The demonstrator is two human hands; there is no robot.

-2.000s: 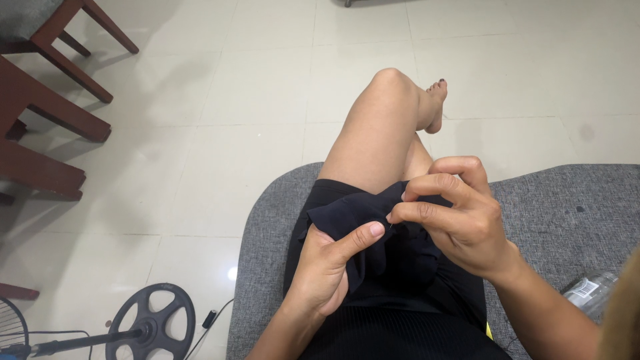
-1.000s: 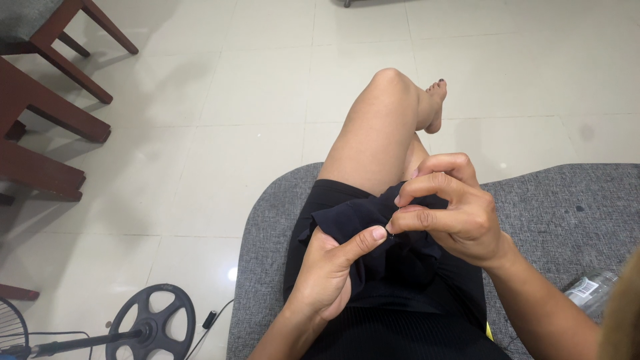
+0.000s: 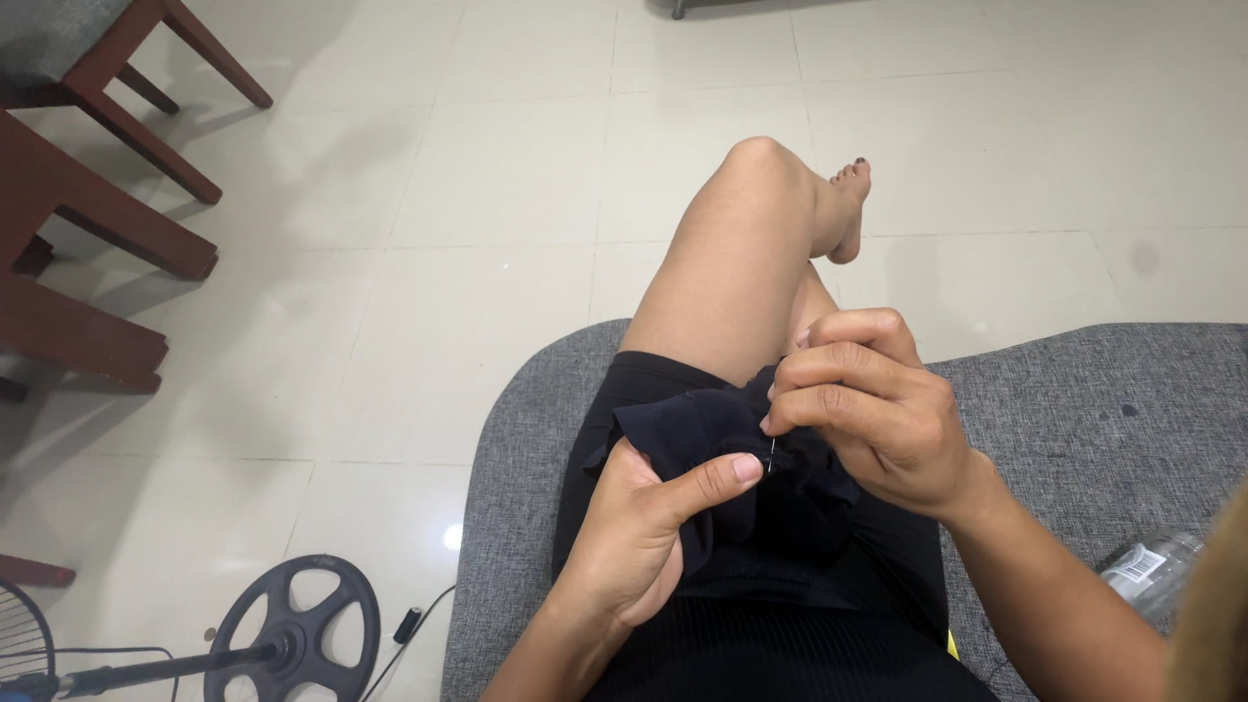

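Dark navy fabric lies bunched over my lap, on top of black shorts. My left hand grips it from the left, thumb on top and the other fingers hidden beneath the cloth. A thin sewing needle points down between the fingertips of my right hand, its lower end at the fabric just right of my left thumbnail. The right hand's middle, ring and little fingers are curled. Any thread is too dark to make out.
I sit on a grey upholstered sofa. A clear plastic container with a label lies at the right. Wooden chairs stand at the upper left. A fan's round base and a black cable are on the tiled floor.
The needle now shows plainly between my right fingertips and the cloth. My right hand has shifted only slightly, and my left hand keeps its hold on the fabric.
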